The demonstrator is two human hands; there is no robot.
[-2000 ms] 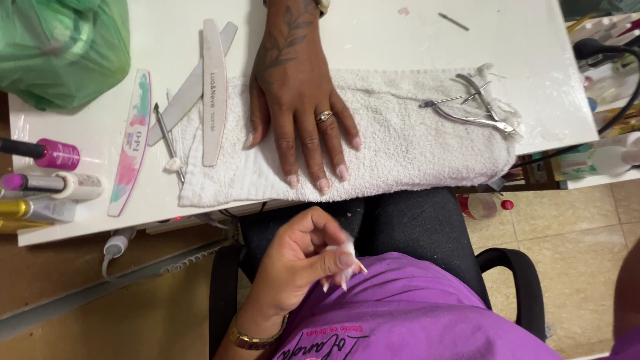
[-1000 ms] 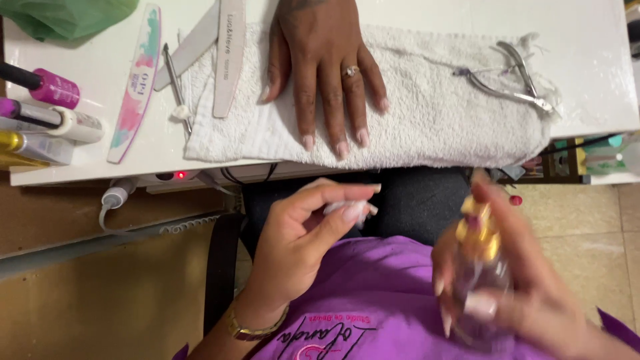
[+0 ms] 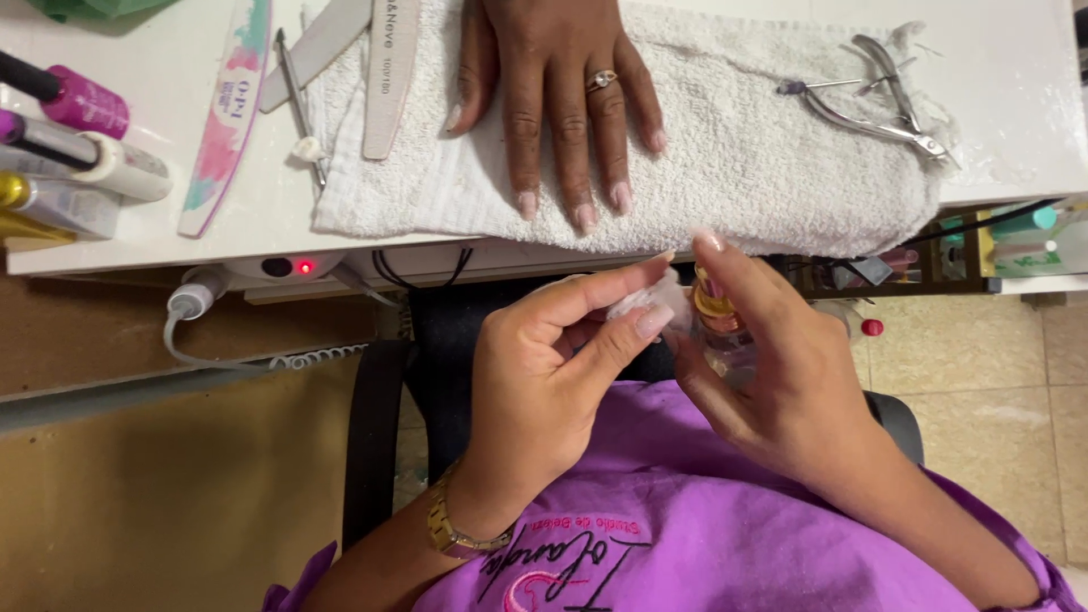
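Observation:
My left hand (image 3: 552, 374) pinches a white cotton pad (image 3: 650, 302) between thumb and fingers, above my lap. Close beside it on the right, my right hand (image 3: 773, 365) is wrapped around a clear spray bottle (image 3: 727, 336) with a gold neck, its index finger on the top. The bottle's top is beside the cotton. Beyond both hands, another person's hand (image 3: 565, 110) lies palm down on a white towel (image 3: 731, 187), fingers spread, with a ring on one finger. Cuticle nippers (image 3: 884, 123) rest on the towel's right part.
Nail files (image 3: 229, 110) and a metal cuticle pusher (image 3: 297, 102) lie left of the person's hand. Nail polish bottles (image 3: 89, 102) stand at the table's left edge. Under the table are a plug with a coiled cord (image 3: 191, 297) and, at right, a rack of bottles (image 3: 969, 251).
My right hand, out of view two seconds ago, came in with the spray bottle and has moved left and up to the cotton in my left hand. The other person's hand stays on the towel.

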